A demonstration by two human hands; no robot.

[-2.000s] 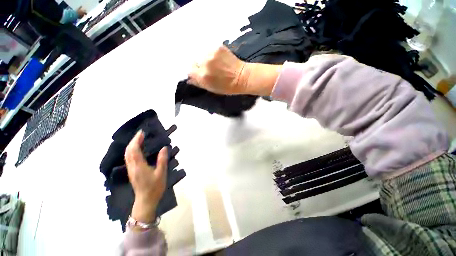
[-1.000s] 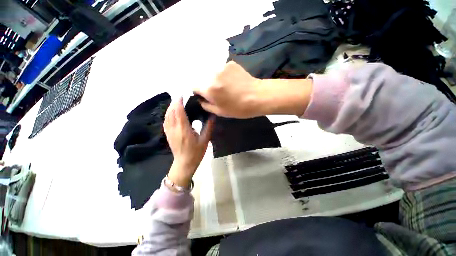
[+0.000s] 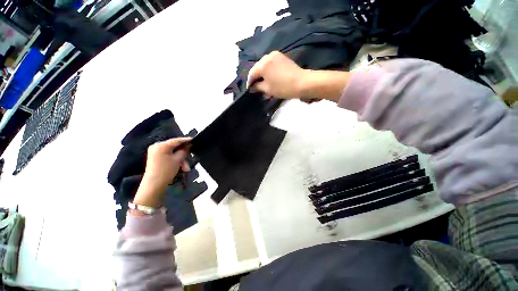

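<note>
A limp black cut panel [image 3: 241,145] hangs between my two hands, its upper edge stretched from lower left to upper right. A small tab sticks out at its lower left. My left hand [image 3: 166,165] grips the panel's left corner, over the edge of the black stack [image 3: 149,133]. My right hand [image 3: 272,77] grips the upper right corner, in front of the larger black pile [image 3: 306,37]. Black strips [image 3: 369,188] lie in a parallel row on the pale surface, below my right forearm.
A dark tangled heap [image 3: 420,28] lies at the upper right. Black-and-white patterned pieces [image 3: 48,122] lie at the far left, with a grey-green bundle [image 3: 10,241] at the left table edge. Beige bands [image 3: 247,236] cross the near surface. A blue bin [image 3: 23,77] stands beyond the table.
A panel went from the right pile side to between my hands, and is now spread out. My hands have moved apart, the left down-left and the right slightly up. The strips remain in their row.
</note>
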